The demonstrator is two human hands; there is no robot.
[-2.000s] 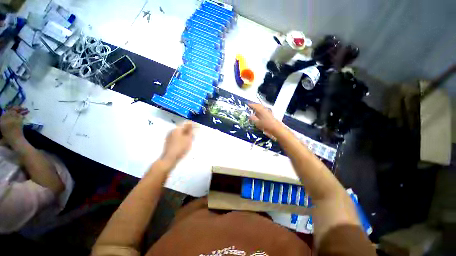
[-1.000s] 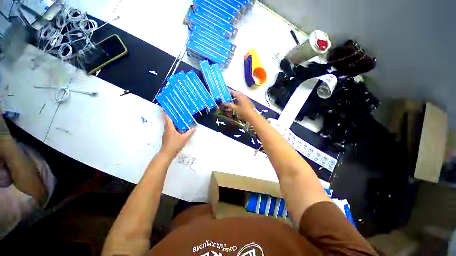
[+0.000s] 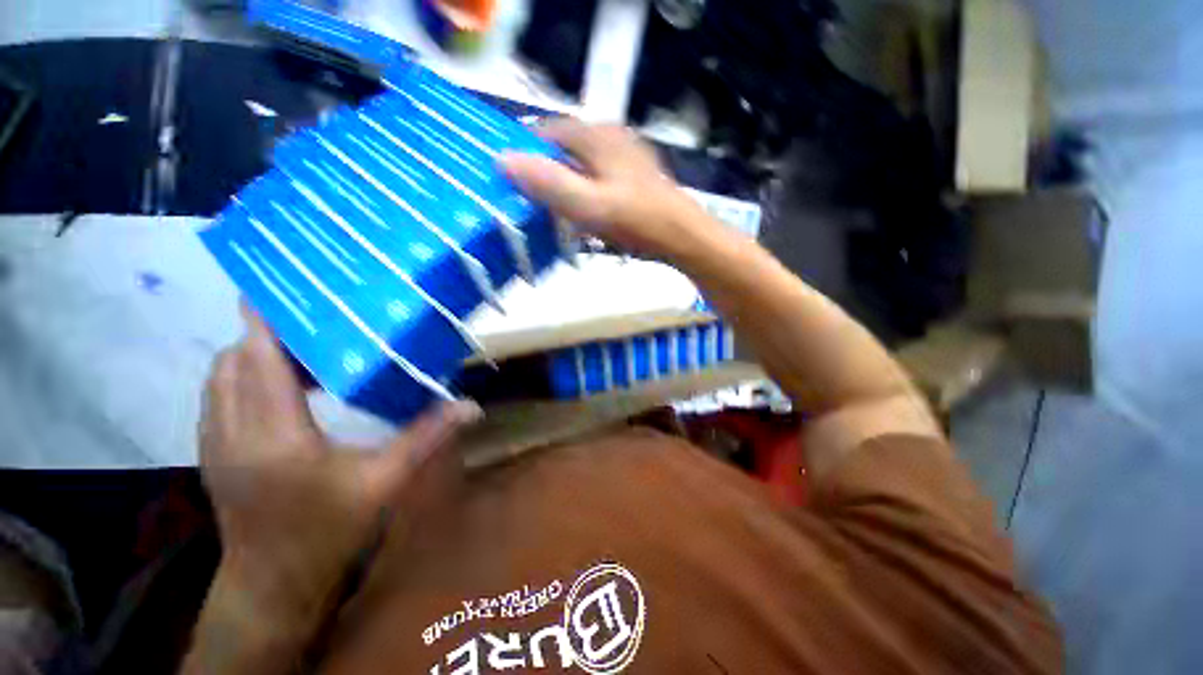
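Observation:
Several blue retail boxes [image 3: 376,224] stand side by side in a slightly fanned stack, lifted above the white table. My left hand [image 3: 297,429] presses the stack's near left end. My right hand [image 3: 600,191] grips its far right end. The long brown inner carton [image 3: 594,402] lies open below and right of the stack, close to my body. A row of blue boxes [image 3: 647,360] fills its right part; the visible left part is dark inside. The stack hides the carton's left end.
More blue boxes [image 3: 323,33] lie behind the stack. A blurred orange object [image 3: 464,16] is at the top edge. Black cables [image 3: 752,99] heap at the back, beside a white label strip [image 3: 612,59]. Brown cardboard boxes [image 3: 1029,277] are at right. Part of a person shows at lower left.
Both hands first reached toward the box row, then took hold of a group. They have now lifted it closer to my body and above the table. The camera view has shifted and come nearer.

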